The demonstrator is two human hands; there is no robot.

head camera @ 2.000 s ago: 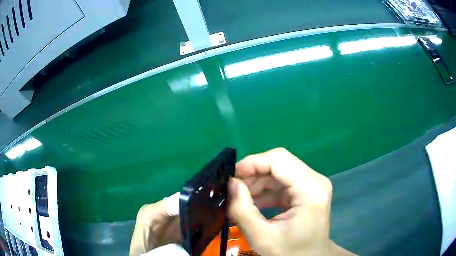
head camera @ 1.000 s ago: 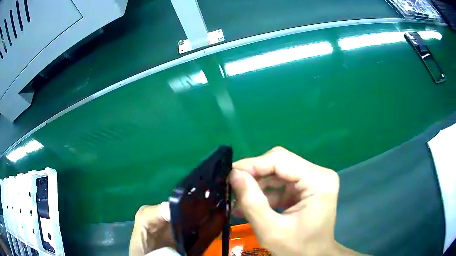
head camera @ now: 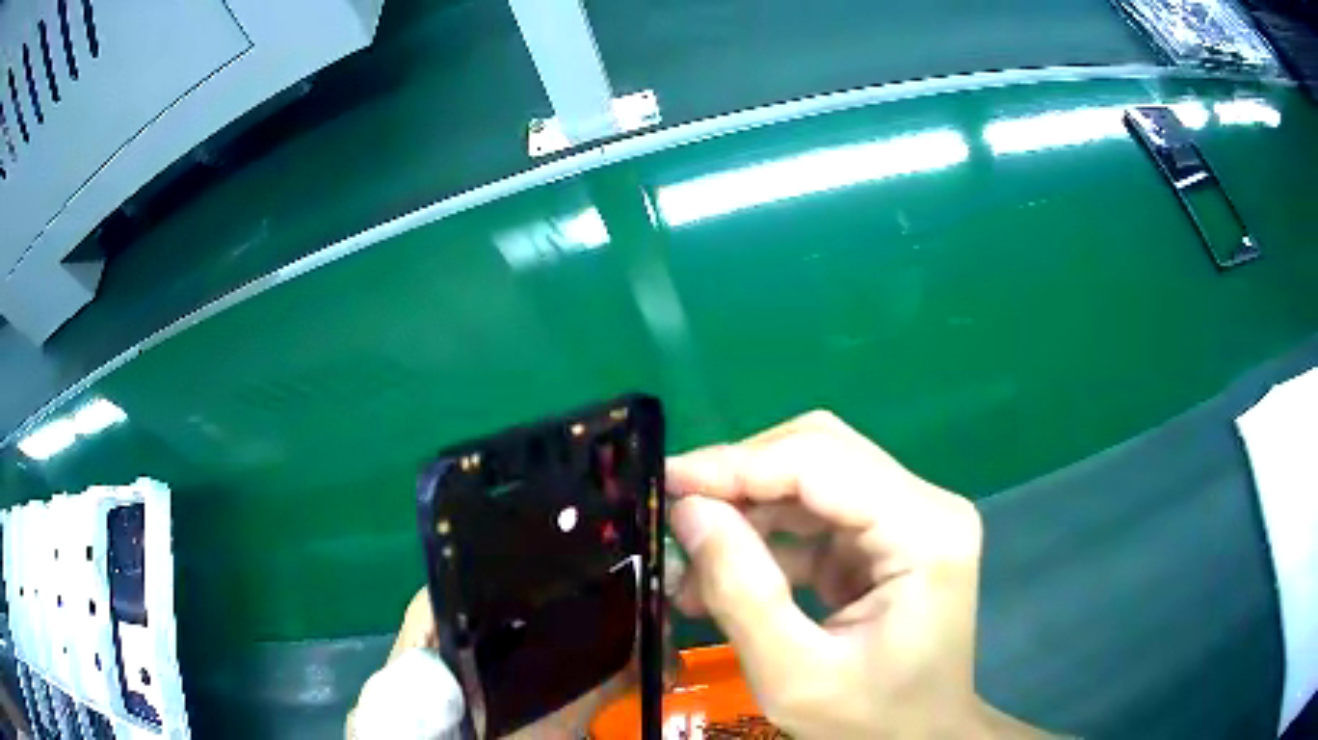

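A black phone middle frame [head camera: 542,557] is held upright and slightly tilted at the bottom centre, its inner face towards me. My left hand [head camera: 412,694] holds it from the left and behind; a white cover shows on a fingertip and the hand is mostly hidden or cut off. My right hand [head camera: 838,578] has thumb and forefinger pinched together at the frame's right long edge. I cannot tell whether a small part is between those fingertips. An orange tray [head camera: 701,672] with thin dark parts lies below, partly hidden by the frame and right hand.
Another black frame [head camera: 1192,188] lies on the green belt [head camera: 867,333] at upper right. A white foam tray [head camera: 58,593] is at lower left. A white sheet [head camera: 1289,506] is at the right edge, clear blister trays [head camera: 1200,32] at top right, a grey machine [head camera: 159,101] at upper left.
The held frame has turned from nearly edge-on to show its inner face, and its left side has moved left. The frame on the belt has moved left. My right hand stays at the edge.
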